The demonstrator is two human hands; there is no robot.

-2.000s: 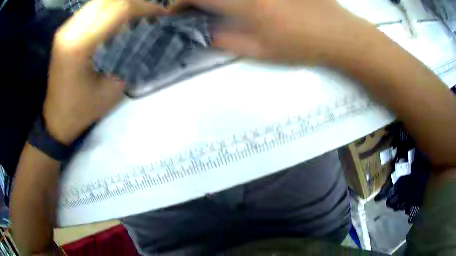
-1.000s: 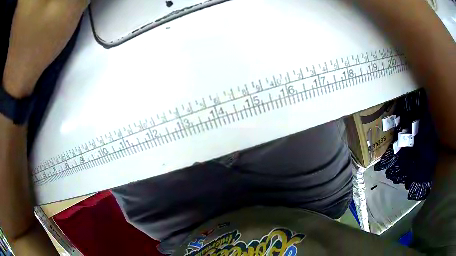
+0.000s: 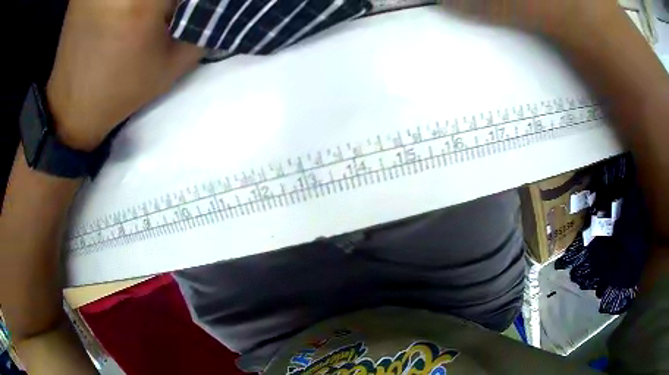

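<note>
A striped fabric piece (image 3: pixel 257 23), dark with thin white stripes, lies at the top of the view on the white table (image 3: pixel 293 102). My left hand (image 3: pixel 143 51) is at the upper left against the fabric's left end, with a dark band on the wrist. Its fingers are cut off by the top edge, so its grip is hidden. My right forearm comes in from the right to the top edge; the right hand is beyond the picture. The needle area is out of view.
A printed ruler (image 3: pixel 356 167) runs along the table's curved front edge. Black cloth (image 3: pixel 29 44) is at the far left. Below are red cloth (image 3: pixel 147 322), a cardboard box (image 3: pixel 554 220) and dark striped garments (image 3: pixel 598 271) with white tags.
The striped fabric, out of view one second ago, shows again at the top and covers the dark plate outline. My left hand sits lower and further right in view.
</note>
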